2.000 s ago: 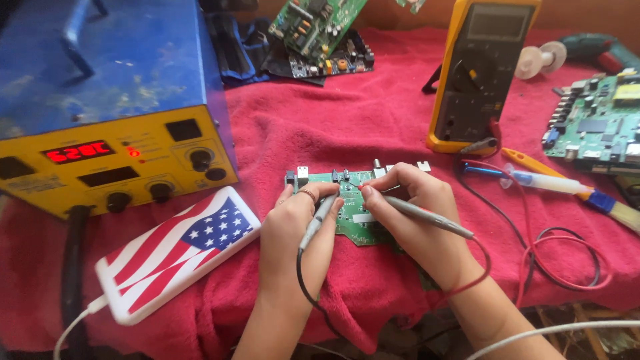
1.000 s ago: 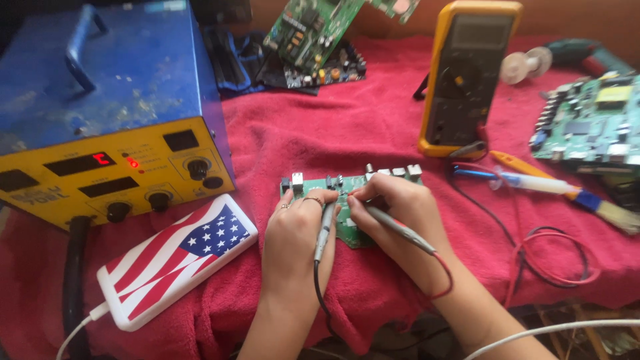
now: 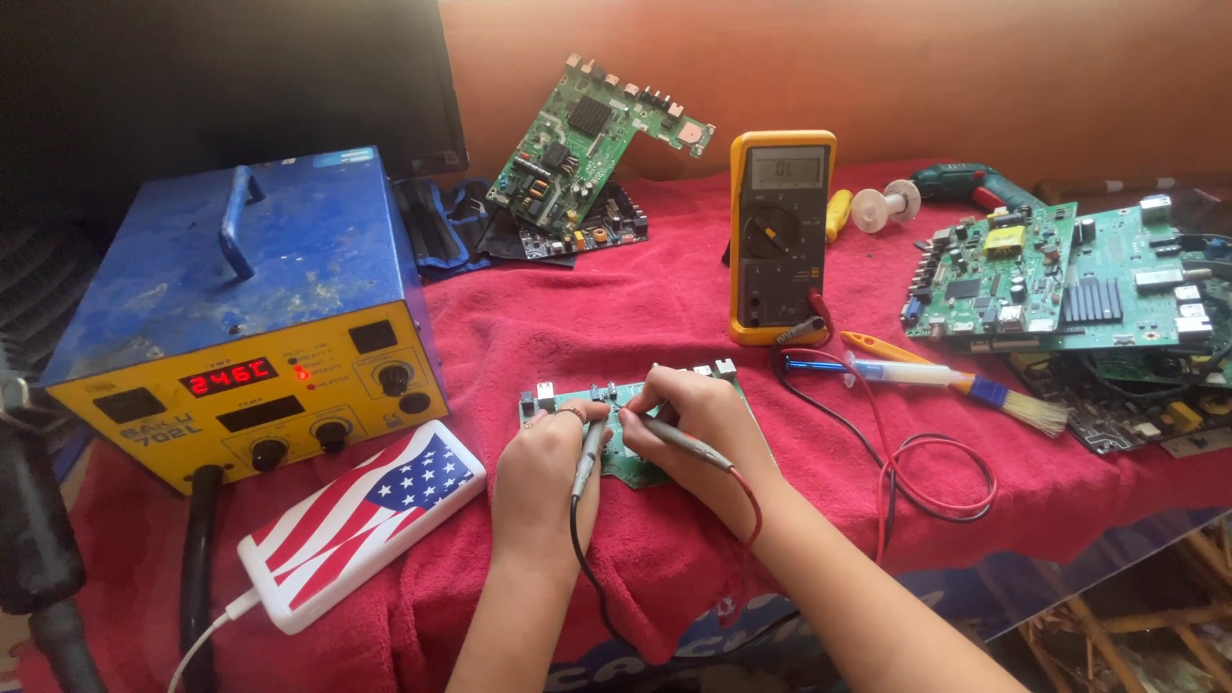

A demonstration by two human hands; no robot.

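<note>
My left hand [image 3: 544, 472] grips a grey test probe with a black lead [image 3: 587, 460], tip down over a green circuit board [image 3: 630, 464]. Another grey probe, with a red lead [image 3: 689, 443], is held in my right hand [image 3: 707, 423] over the same board. The fingertips of both hands are close together near the board's connectors and hide the probe tips, so contact cannot be told. Behind the board a yellow-framed digital multimeter [image 3: 782, 236] stands upright with its display lit and the leads at its base.
A blue and yellow rework station [image 3: 241, 308] stands left, beside a flag-patterned power bank [image 3: 361, 525]. Right lie a syringe [image 3: 895, 373], a brush [image 3: 1011, 399], coiled leads [image 3: 938, 481] and stacked circuit boards [image 3: 1001, 279]. More boards [image 3: 577, 144] lean at the back on the red cloth [image 3: 539, 318].
The station's red display reads differently. Both hands stay over the board with the probes held, shifting only slightly. The view has tilted up, showing more of the background.
</note>
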